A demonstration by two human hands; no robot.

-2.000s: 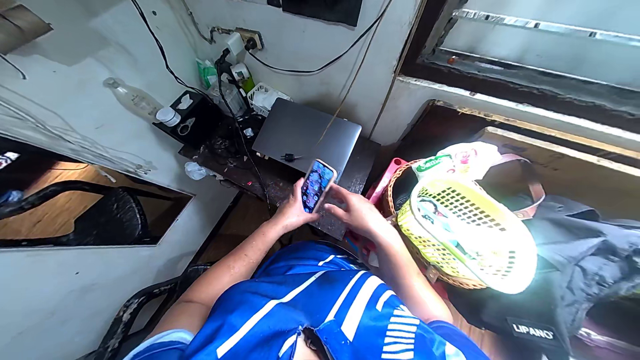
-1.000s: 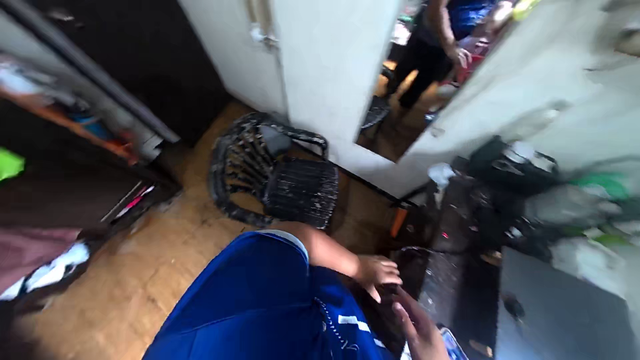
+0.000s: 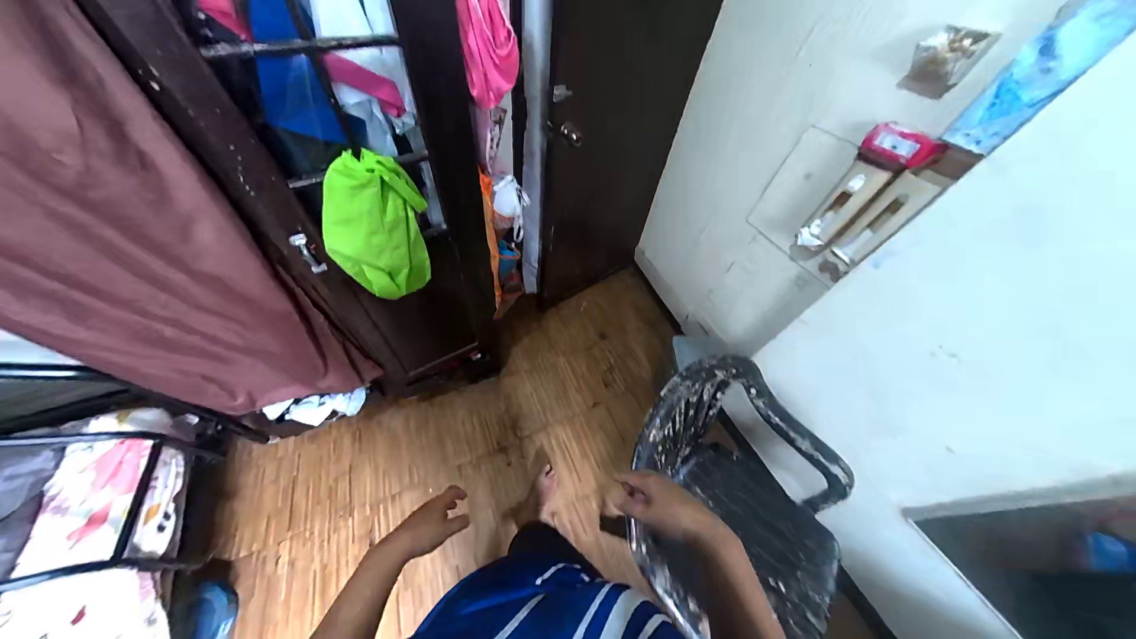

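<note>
My left hand hangs in the air over the wooden floor, its fingers loosely bent and apart, with nothing in it. On the other side of my body, my right hand is in front of the worn black armchair, its fingers curled. A small dark patch shows just below its fingertips; whether that is a held thing or part of the chair, I cannot tell. My bare foot is on the floor between the hands.
A dark door with a round knob stands beyond the floor. At left are a dark cabinet with a lime green bag hung on it, a mauve curtain and a metal bed frame. A switch panel is on the right wall.
The view has swung away from the desk with the laptop to the door and cabinet. My hands, together at a phone two seconds ago, are now apart.
</note>
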